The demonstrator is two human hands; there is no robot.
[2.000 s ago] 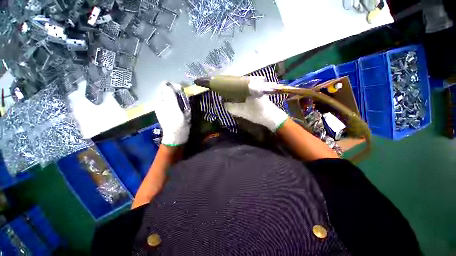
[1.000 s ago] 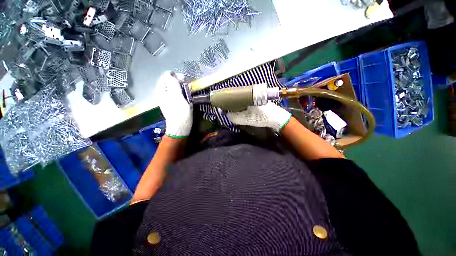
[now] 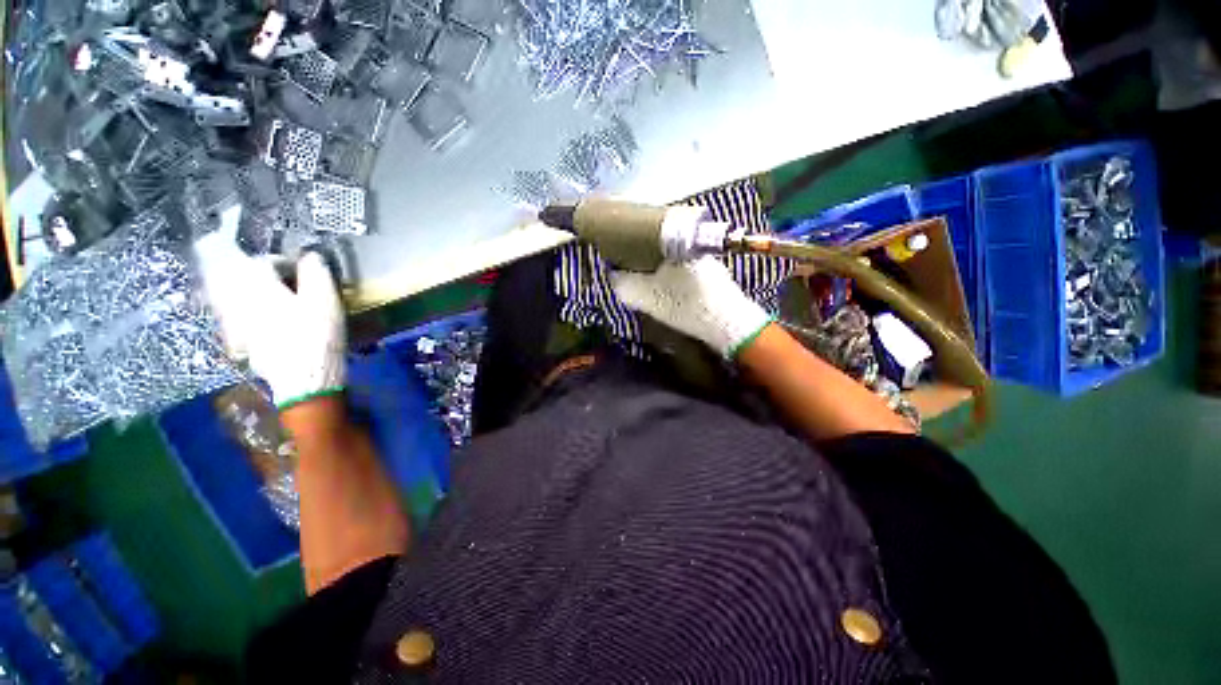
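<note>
My right hand [image 3: 696,301], in a white glove with a green cuff, holds the olive-green air rivet gun [image 3: 620,234]. Its dark nose points left, over the bench edge. My left hand [image 3: 279,319], gloved the same way, is at the bench edge below the grey bracket pile [image 3: 335,208], thumb and fingers spread. A dark part shows by its thumb; whether it is gripped I cannot tell. Loose rivets [image 3: 609,47] lie at the back of the bench, and a small group [image 3: 596,154] lies nearer the gun.
A clear bag of rivets [image 3: 114,328] lies left of my left hand. A striped cloth [image 3: 737,221] is under the gun. The air hose [image 3: 890,288] curves over an open carton [image 3: 944,274]. Blue bins [image 3: 1014,274] stand right; another with parts [image 3: 449,381] is below the bench.
My left hand has left the gun's nose and moved left to the bench edge by the pile. The gun has tilted, its nose now higher and clear of my left hand.
</note>
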